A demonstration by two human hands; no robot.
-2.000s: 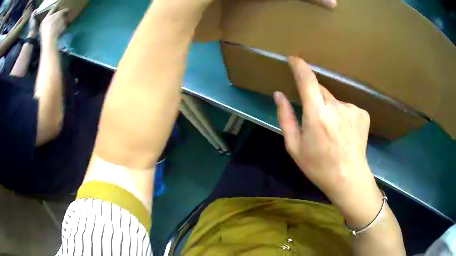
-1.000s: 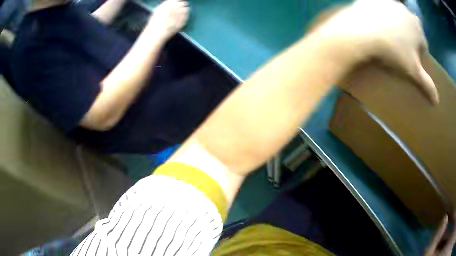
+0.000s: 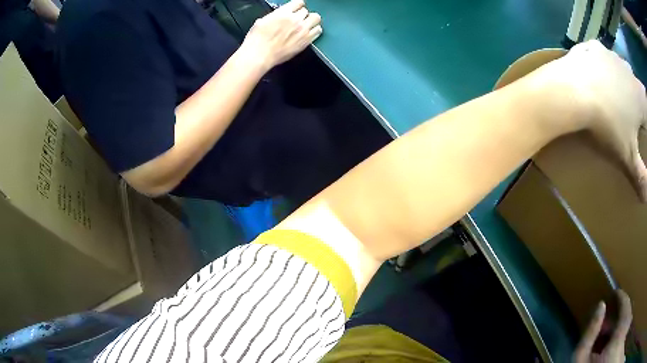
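A brown carton (image 3: 550, 248) is on the green-topped bench at the right, cut off by the picture's edge. Its lid (image 3: 589, 188) is down, with a pale line along the front edge and a rounded flap (image 3: 528, 67) at its near-left end. My left hand (image 3: 606, 88) lies over the top of the lid, thumb spread across it; its other fingers are partly hidden or cut off. My right hand (image 3: 609, 330) is mostly out of the picture at the lower right; two fingers, apart, touch the carton's front near the lid edge.
A person in a dark top (image 3: 117, 78) sits to the left, one hand on the edge of the green bench (image 3: 426, 42). Large printed brown cartons (image 3: 57, 191) stand at the far left. A pale upright (image 3: 594, 21) rises behind the carton. A blue item (image 3: 259, 216) hangs below.
The view has swung left, so the carton sits further right and the seated person and large cartons show more. My left hand stays on the lid; my right hand is now mostly cut off.
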